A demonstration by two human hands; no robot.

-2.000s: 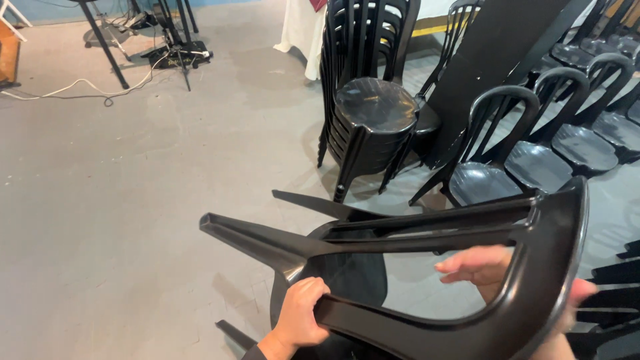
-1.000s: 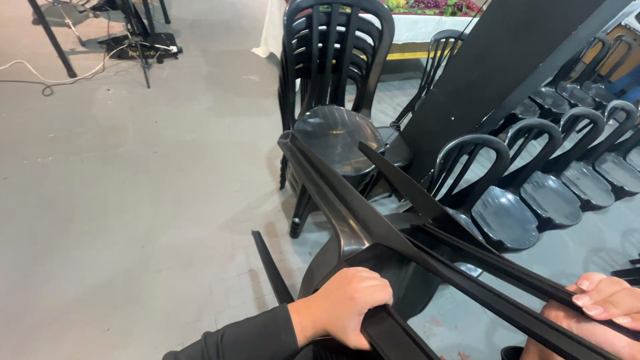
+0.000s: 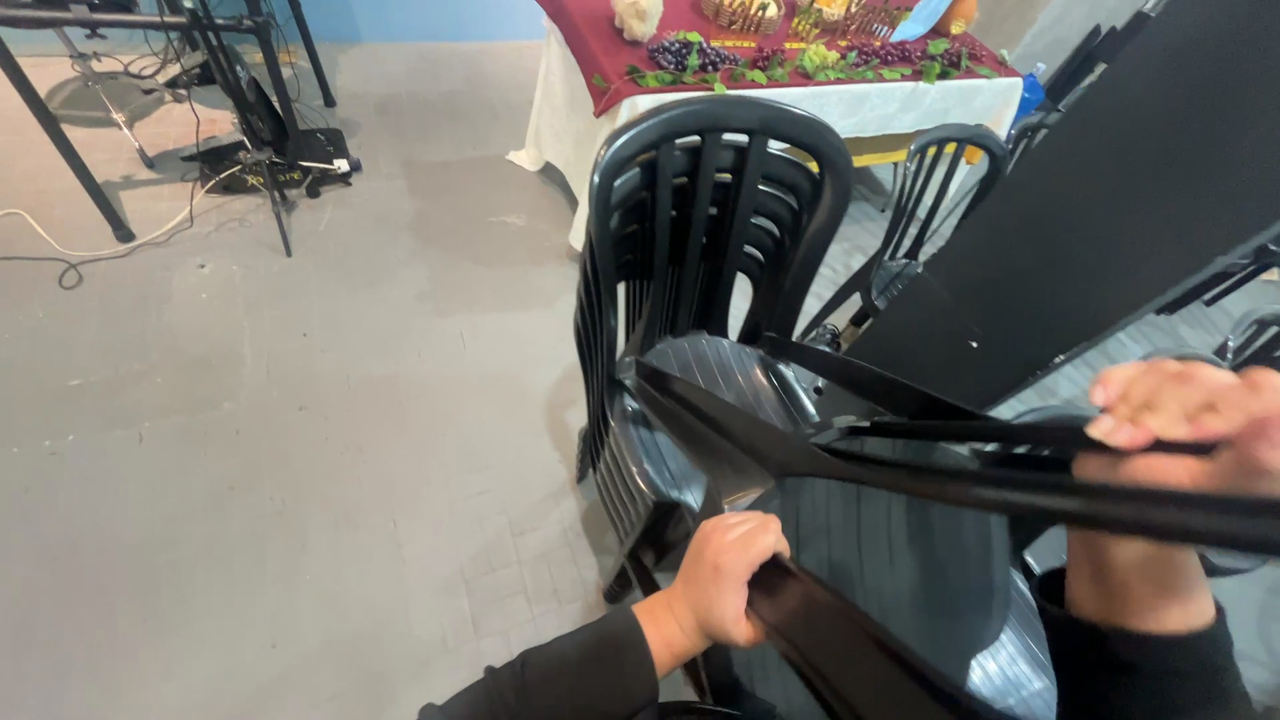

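Observation:
A black plastic chair (image 3: 890, 560) is held tilted in both hands at the lower right, its legs pointing up and to the left. My left hand (image 3: 728, 575) grips its frame near the seat edge. Around the slatted back on the right, my right hand (image 3: 1180, 420) is closed, slightly blurred. Just beyond stands a stack of black plastic chairs (image 3: 715, 130), upright; the held chair's leg tips overlap the top seat in view. Whether they touch it, I cannot tell.
Behind the stack is a table with a white cloth (image 3: 870, 108), grapes and baskets. A black slanted panel (image 3: 1060, 220) and another black chair (image 3: 905, 200) are on the right. Stands, cables and a black floor unit (image 3: 270, 172) occupy the upper left, over grey floor (image 3: 330, 430).
The held chair has come closer to the stack, and its legs now overlap the stack's top seat. Both hands keep hold; the right hand moved onto the back's bars. The view has shifted toward the stack.

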